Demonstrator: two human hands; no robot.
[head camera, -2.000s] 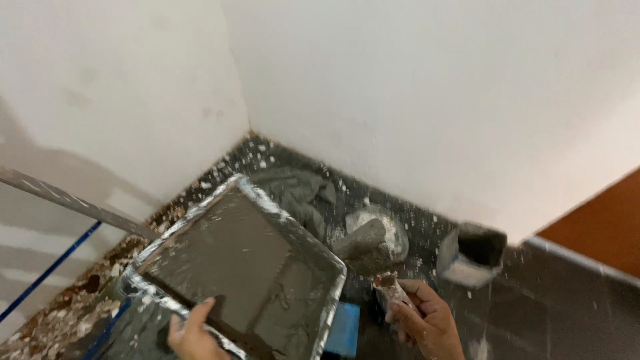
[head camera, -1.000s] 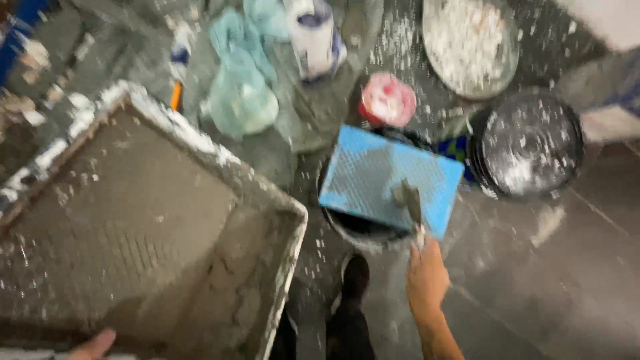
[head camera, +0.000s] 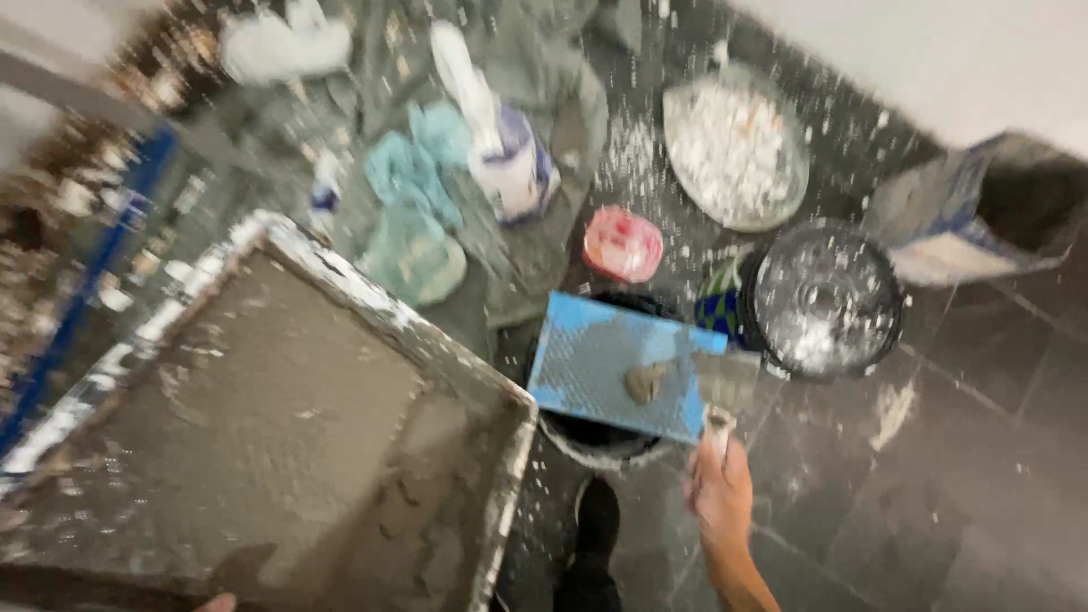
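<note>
My right hand (head camera: 721, 493) is closed on the handle of a putty knife (head camera: 727, 382), whose wide blade is at the right end of a blue plastic tray (head camera: 561, 327). That tray lies over the mouth of a black bucket (head camera: 595, 438), and a lump of grey paste (head camera: 644, 382) rests on its textured face. A fingertip of my left hand (head camera: 219, 603) shows at the lower edge of a large rectangular tray (head camera: 501, 501) smeared inside with grey-brown paste; the rest of that hand is out of view, so its grip cannot be told.
Beyond the bucket stand a red tub (head camera: 623, 244), a clear container of white chips (head camera: 735, 144), a black round lid (head camera: 824, 297) and an open bag (head camera: 918, 212). Teal plastic (head camera: 412, 187) and a white-and-purple container (head camera: 514, 170) lie on a grey sheet. A blue pole (head camera: 93, 280) slants at left.
The putty knife has moved from over the blue tray's paste to its right end. Less of my left hand shows. The view swung down from the wall corner earlier.
</note>
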